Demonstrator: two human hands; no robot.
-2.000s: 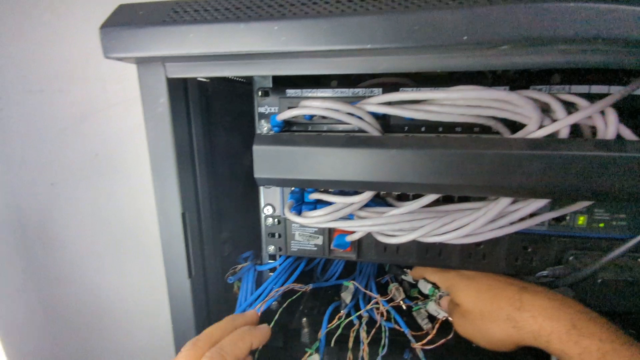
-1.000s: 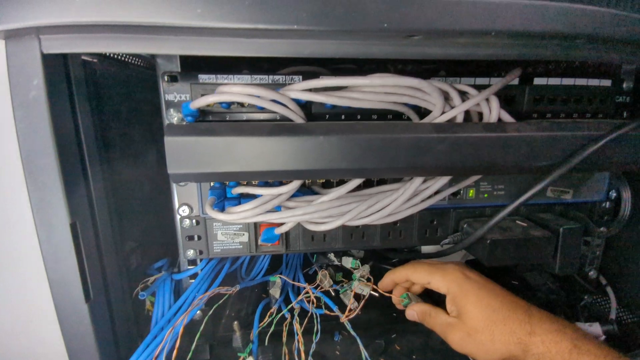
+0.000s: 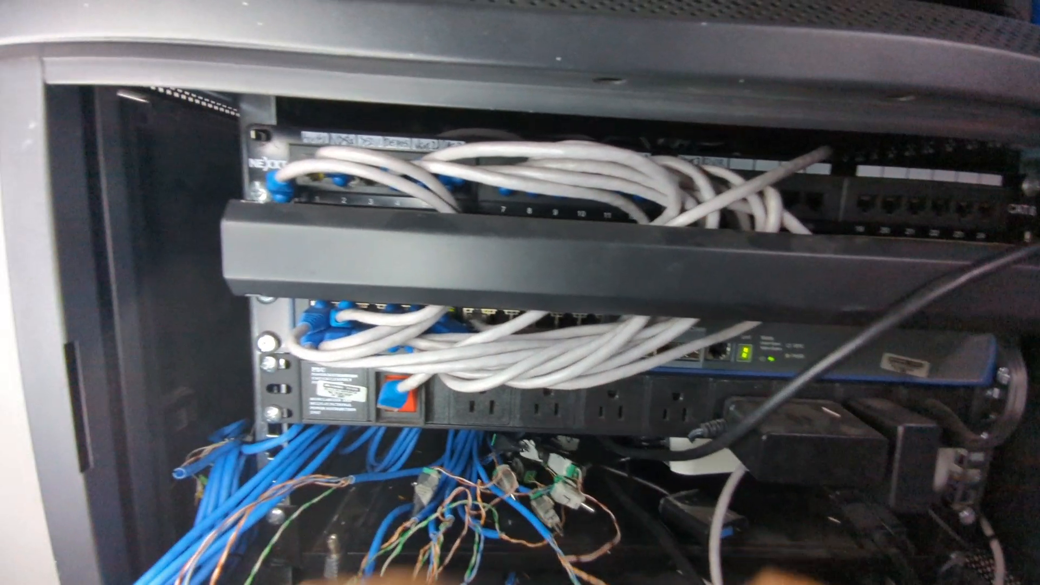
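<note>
At the bottom edge, two small blurred bits of skin show, one near the centre and one further right; too little shows to tell what either hand holds. Just above them hang blue network cables (image 3: pixel 272 479) with stripped, untwisted wire pairs (image 3: pixel 443 520). Several grey-and-green connectors (image 3: pixel 565 479) sit among the wires. Higher up, grey patch cables (image 3: pixel 561 349) with blue plugs run between the patch panel (image 3: pixel 926 199) and the network switch (image 3: pixel 845 357), passing behind a black cable-manager cover (image 3: pixel 520 260).
A power strip (image 3: pixel 613 402) with a red switch (image 3: pixel 398 398) lies below the switch. A black power adapter (image 3: pixel 800 439) is at the right, and a thick black cable (image 3: pixel 861 333) crosses in front. The cabinet frame (image 3: pixel 520 41) borders the top and left.
The right hand, earlier among the loose wires and connectors, has moved down almost out of view. The left hand, at the wires two seconds ago, was absent one second ago. The view has shifted.
</note>
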